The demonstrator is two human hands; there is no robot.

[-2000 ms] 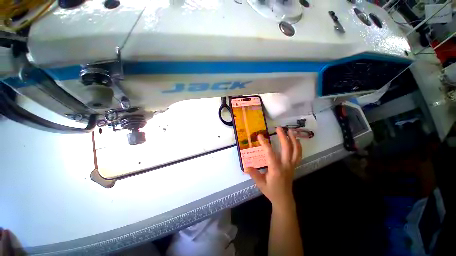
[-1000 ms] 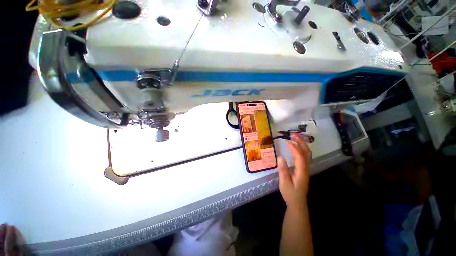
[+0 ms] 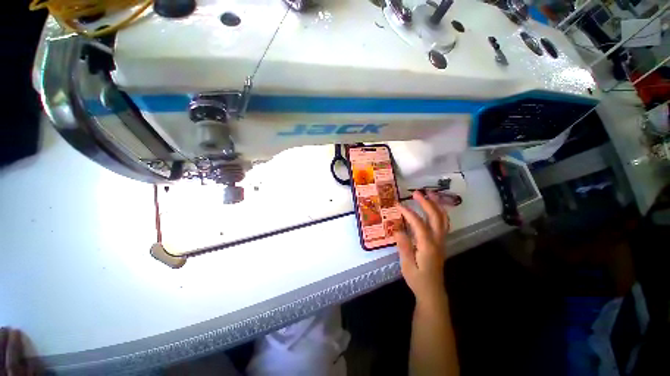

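Observation:
A smartphone (image 3: 376,197) with a dark edge lies on the white machine table, its lit screen showing a grid of pink and orange pictures. My right hand (image 3: 422,239) is at its lower right edge, fingers apart, the thumb and index finger at or just over the screen; touch cannot be told. It holds nothing. A black scissor loop (image 3: 340,169) shows just left of the phone's upper part. My left hand (image 3: 13,352) is cut off at the lower left corner, by the table's front edge; its fingers cannot be made out.
The white sewing machine head (image 3: 294,73) with a blue stripe spans the table behind the phone. Thread snips (image 3: 447,197) lie right of the phone. A black-handled tool (image 3: 505,192) lies beside a small tray (image 3: 523,182) at the right end. A ruler strip (image 3: 242,322) runs along the front.
Compared with one second ago, my right hand has moved left to the phone's lower right edge, and the screen shows different pictures. The view has shifted slightly.

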